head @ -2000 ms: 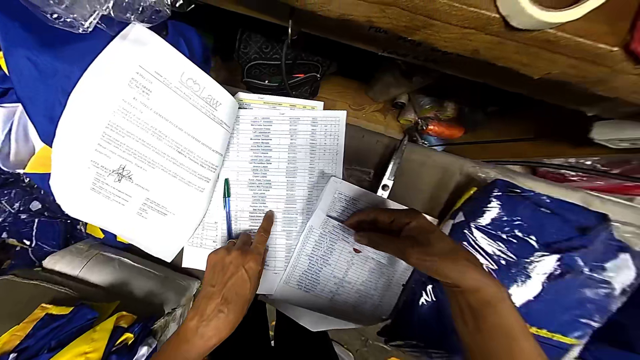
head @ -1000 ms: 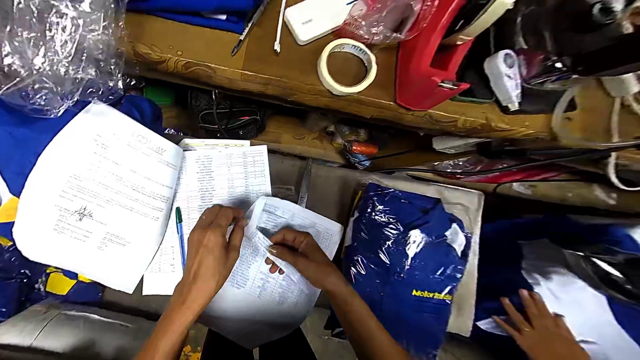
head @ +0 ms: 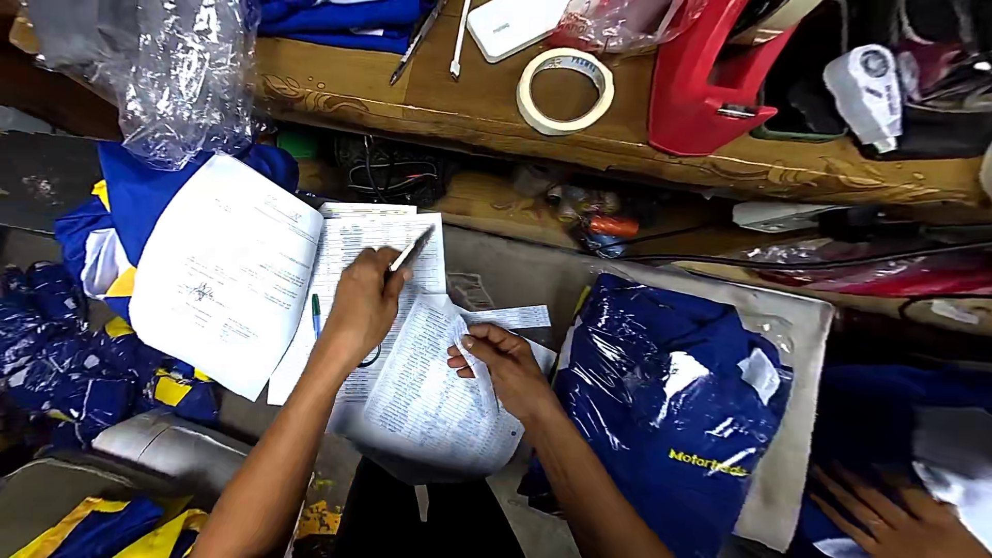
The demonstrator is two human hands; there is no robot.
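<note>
My left hand (head: 364, 302) is closed around scissors (head: 412, 249), whose blade points up and right over a printed list (head: 349, 240). A curved printed sheet (head: 225, 271) with a signature lies left of that list, a green-capped pen (head: 316, 316) beside its edge. My right hand (head: 504, 368) pinches the upper edge of a sheet of dense rows (head: 426, 387), which hangs above my lap. A narrow printed paper strip (head: 511, 316) sticks out just above my right hand. Right of it lies a folded blue garment (head: 666, 387) in clear plastic.
Along the wooden table edge (head: 465, 116) stand a masking tape roll (head: 565, 91) and a red tape dispenser (head: 697, 85). Crumpled clear plastic (head: 194, 85) hangs at the upper left. Bagged blue garments (head: 70, 356) lie at left. Another person's hand (head: 891, 511) rests on blue cloth at lower right.
My left hand, on the papers before, now holds scissors. The narrow strip has come into sight above my right hand. The other person's hand was absent from the oldest frame, and the view has shifted.
</note>
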